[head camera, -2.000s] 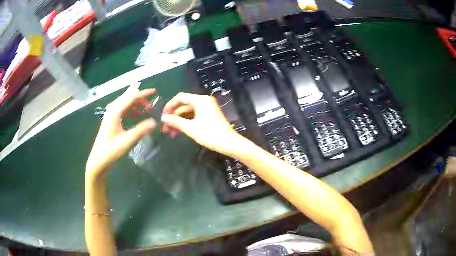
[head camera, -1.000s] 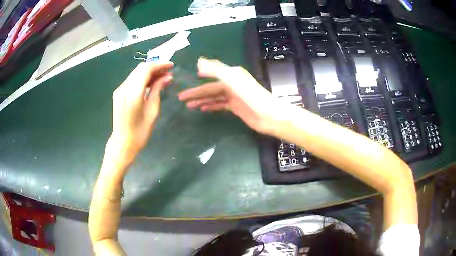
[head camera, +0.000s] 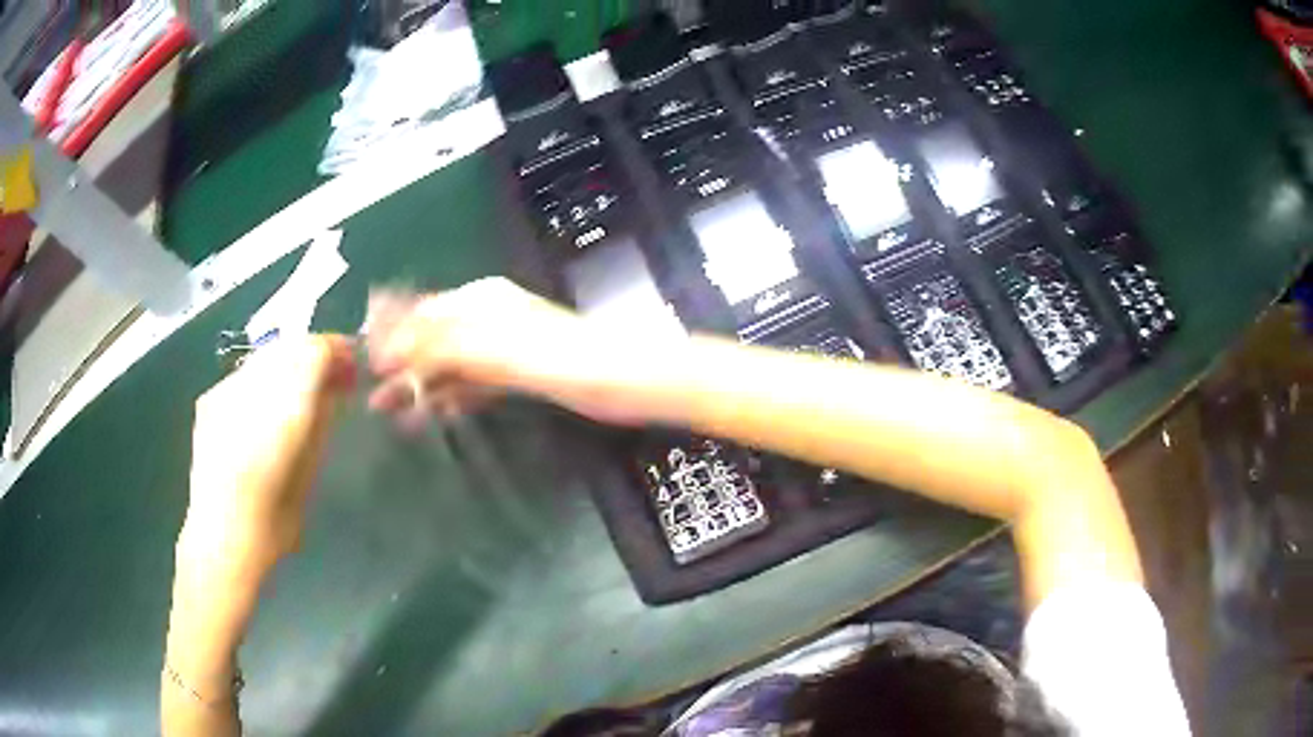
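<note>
My left hand is left of centre, fingertips bent together. My right hand is blurred, its fingertips close to the left ones. A faint, clear, streaky shape shows under my right hand; I cannot tell whether either hand holds it. Several open black flip phones lie side by side in a black foam tray. Their screens reflect bright light. My right forearm crosses over the tray and hides parts of the nearest phones.
A white cloth strip with a dark clip-like end lies beyond my left hand. A crumpled clear bag lies at the back on the green bench. A grey upright bar and red-edged trays are at the upper left.
The view shifted left, then back right. The hands were apart with fingers spread; their fingertips are now close together. A small white glint on the bench one second ago no longer shows.
</note>
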